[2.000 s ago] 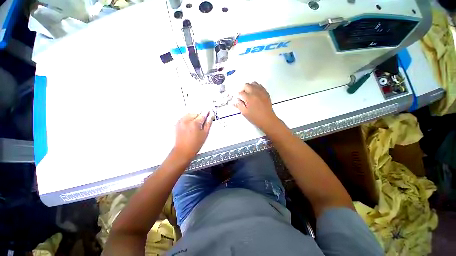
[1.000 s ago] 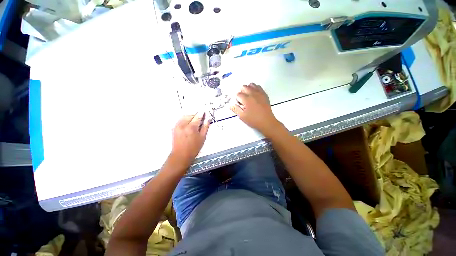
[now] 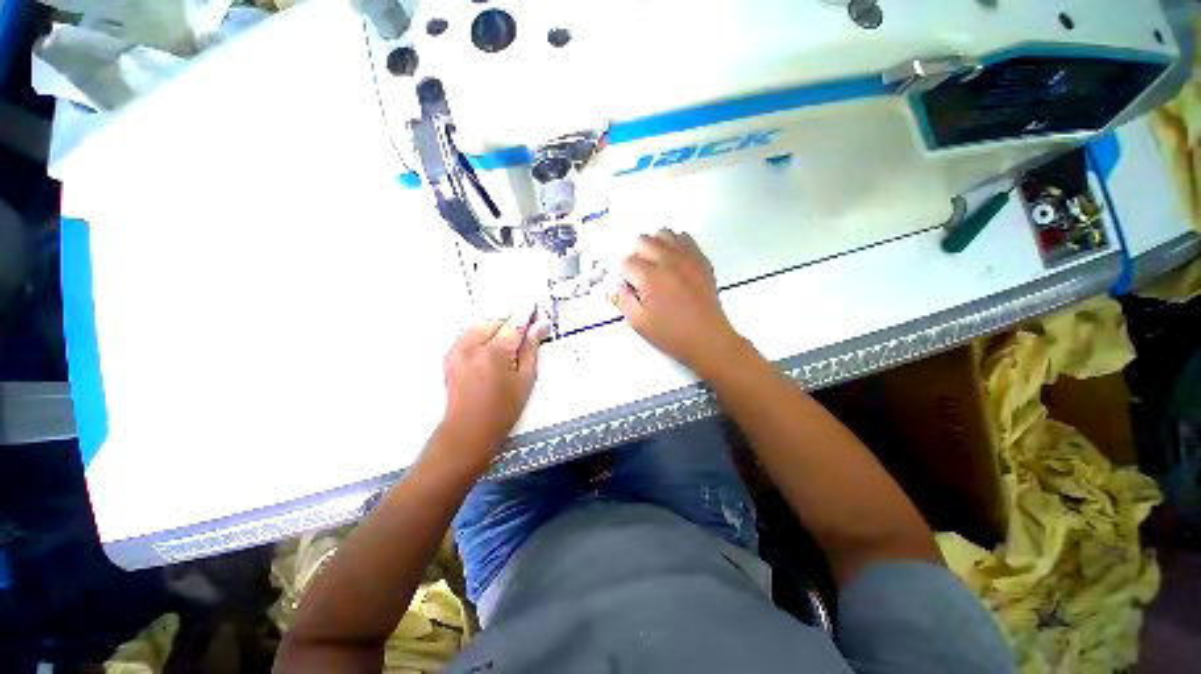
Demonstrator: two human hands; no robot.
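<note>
The white JACK sewing machine [image 3: 711, 171] lies across the table. My left hand [image 3: 490, 375] is on the bed, left of and in front of the needle area [image 3: 564, 250], with fingertips together beside small silvery metal [image 3: 553, 316]. My right hand [image 3: 669, 296] is just right of the needle area, fingers bent toward the same metal. Glare washes out the fingertips, so I cannot tell whether either hand grips a part. A curved dark metal guard [image 3: 454, 178] stands on the head's needle end.
A green-handled screwdriver [image 3: 976, 224] lies beside a small parts tray [image 3: 1069, 221] at the right. A control panel [image 3: 1054, 95] is on the head. A grey ruler strip [image 3: 599, 432] runs along the front edge. Yellow fabric [image 3: 1054, 474] hangs below at right; pale fabric [image 3: 112, 79] is at back left.
The view has shifted, so the needle area sits lower and further left. My left hand has moved slightly left with it. Both hands stay at the needle area in much the same pose.
</note>
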